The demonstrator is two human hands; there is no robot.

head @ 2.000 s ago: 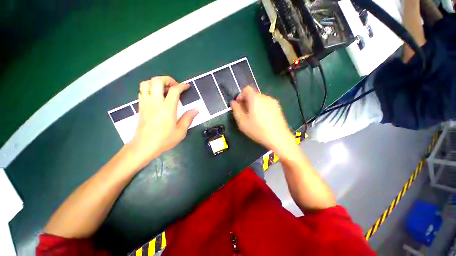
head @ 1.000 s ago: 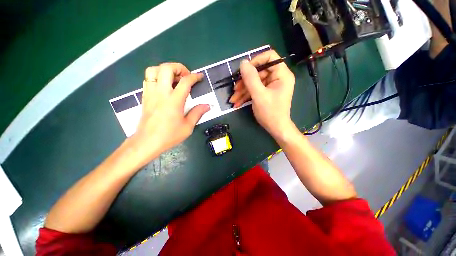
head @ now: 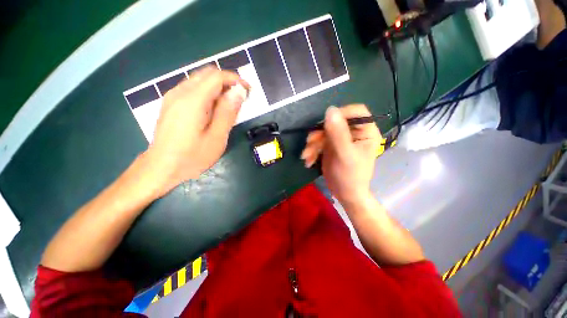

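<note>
The open black device housing (head: 266, 145) lies on the green surface, with a white and yellow battery (head: 268, 151) in its near half. My right hand (head: 345, 146) holds black tweezers (head: 364, 120) to the right of the housing; their tips point left toward its upper half. My left hand (head: 198, 121) is over the left part of the white release liner (head: 253, 87), thumb and index finger pinched together; whether something small is between them cannot be told. Black adhesive pads (head: 300, 61) sit on the liner, larger ones at the right.
A black box (head: 398, 28) with a red light stands at the upper right, with cables (head: 433, 77) hanging from it. A pale rail (head: 68, 79) curves along the far left. Another person's dark sleeve (head: 534, 115) is at the right edge. Hazard tape (head: 180, 279) marks the near edge.
My right hand with the tweezers has moved off the pads to the right of the housing. My left hand's fingers have closed into a pinch. The sheet and housing now appear higher in view.
</note>
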